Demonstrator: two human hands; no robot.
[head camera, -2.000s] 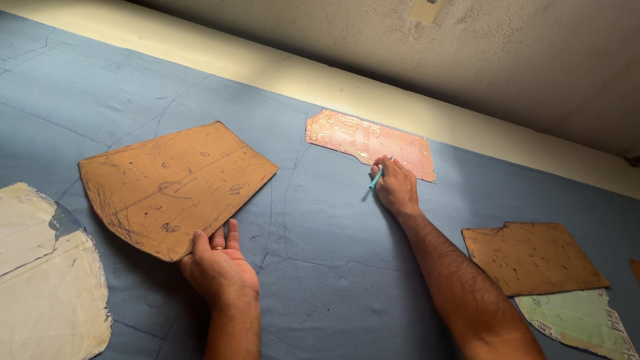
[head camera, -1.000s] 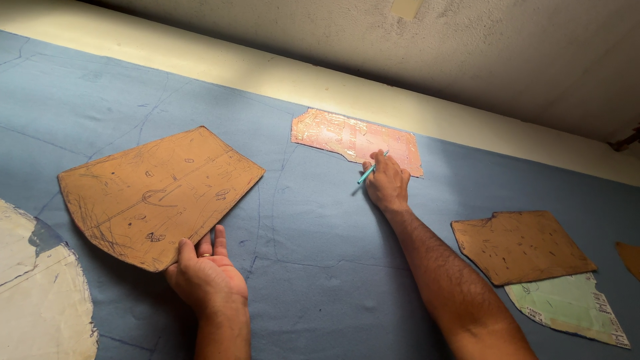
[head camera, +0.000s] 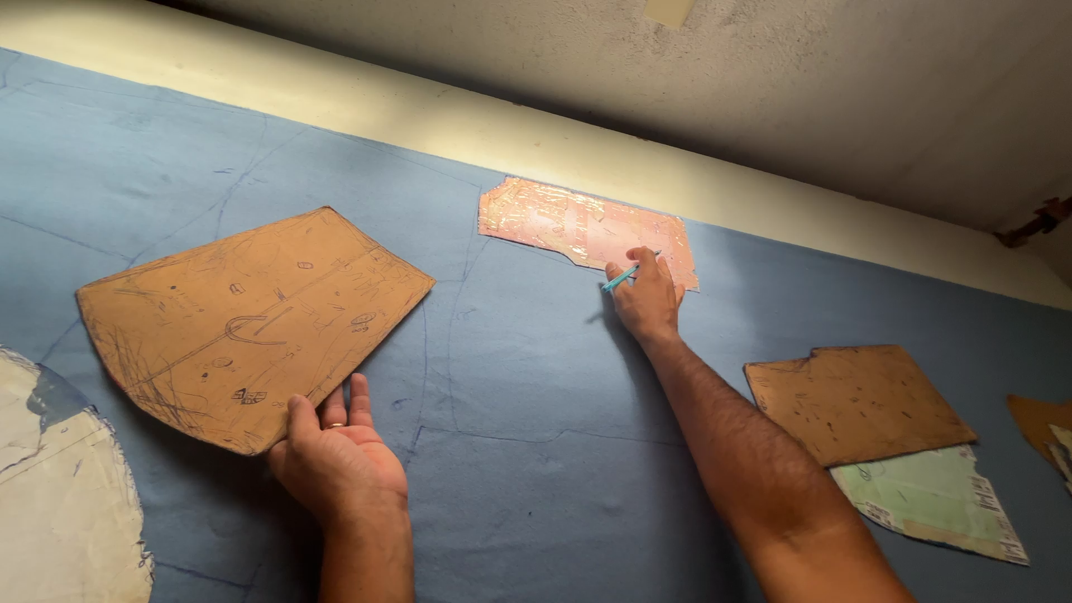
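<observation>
My left hand (head camera: 343, 452) grips the lower right edge of a large brown cardboard pattern piece (head camera: 243, 327), thumb on top and fingers beneath, holding it tilted above blue fabric (head camera: 502, 352). The card bears pen scribbles, and a ring shows on one finger. Farther off, my right hand (head camera: 649, 297) holds a light-blue pen (head camera: 620, 279) between its fingers. Its fingertips rest at the lower right part of a pink pattern piece (head camera: 578, 224), which lies flat by the fabric's far edge. Pen lines run across the blue fabric.
At right, a smaller brown cardboard piece (head camera: 863, 406) overlaps a pale green one (head camera: 938, 498). A worn whitish pattern piece (head camera: 59, 486) lies at the lower left. More brown card (head camera: 1034, 427) shows at the right edge. Beyond the cream table border (head camera: 469, 105) stands a rough wall (head camera: 804, 92).
</observation>
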